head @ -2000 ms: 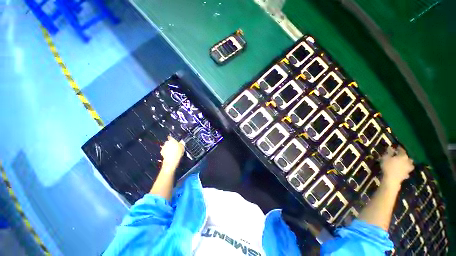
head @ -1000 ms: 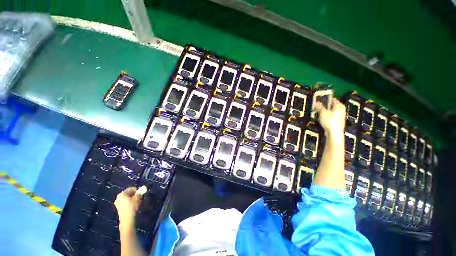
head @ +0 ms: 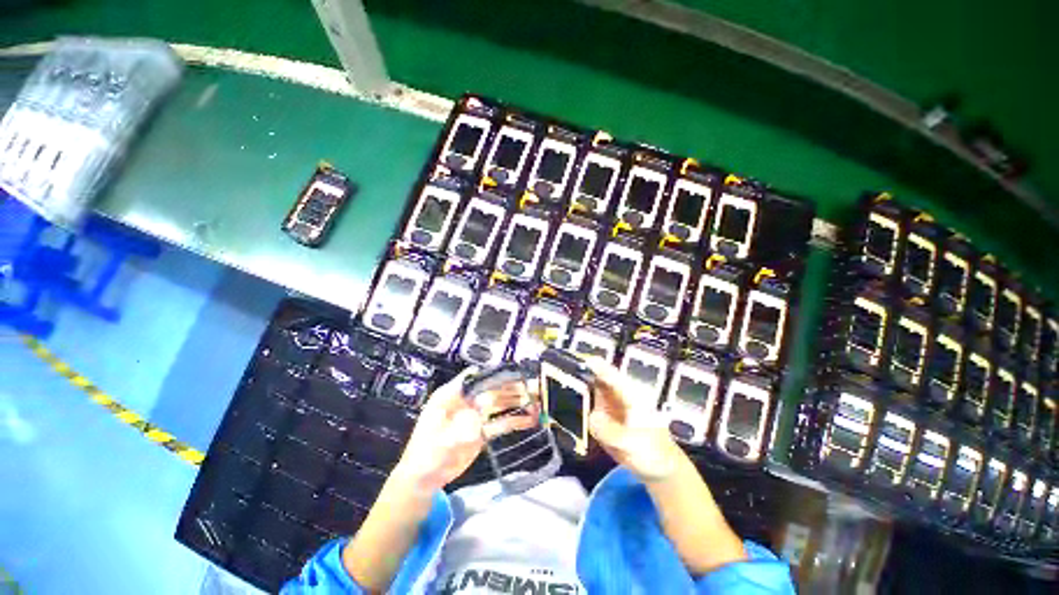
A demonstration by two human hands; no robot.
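My left hand (head: pixel 447 436) holds a grey, open-looking housing part (head: pixel 511 428) with crossbars, close to my body. My right hand (head: pixel 627 424) holds a black handheld unit (head: pixel 566 401) with a pale frame and dark window, tilted beside the housing part. The two parts are very near each other; whether they touch cannot be told. Behind them the black unit tray (head: pixel 780 250) lies on the green bench with three rows of units. Its far right pocket holds no unit. A glossy black parts tray (head: pixel 273 447) is at lower left, with shallow pockets.
A single unit (head: pixel 317 207) lies alone on the green bench (head: pixel 232 151) at left. A shiny pale stack of clear plastic (head: pixel 87 122) is at far left. A second filled unit tray (head: pixel 917 337) is at right. A brown box-like object (head: pixel 834 546) is below the bench edge.
My right hand has brought a unit from the unit tray's far right pocket to the front of my body. My left hand has left the parts tray and now holds the grey housing part beside it.
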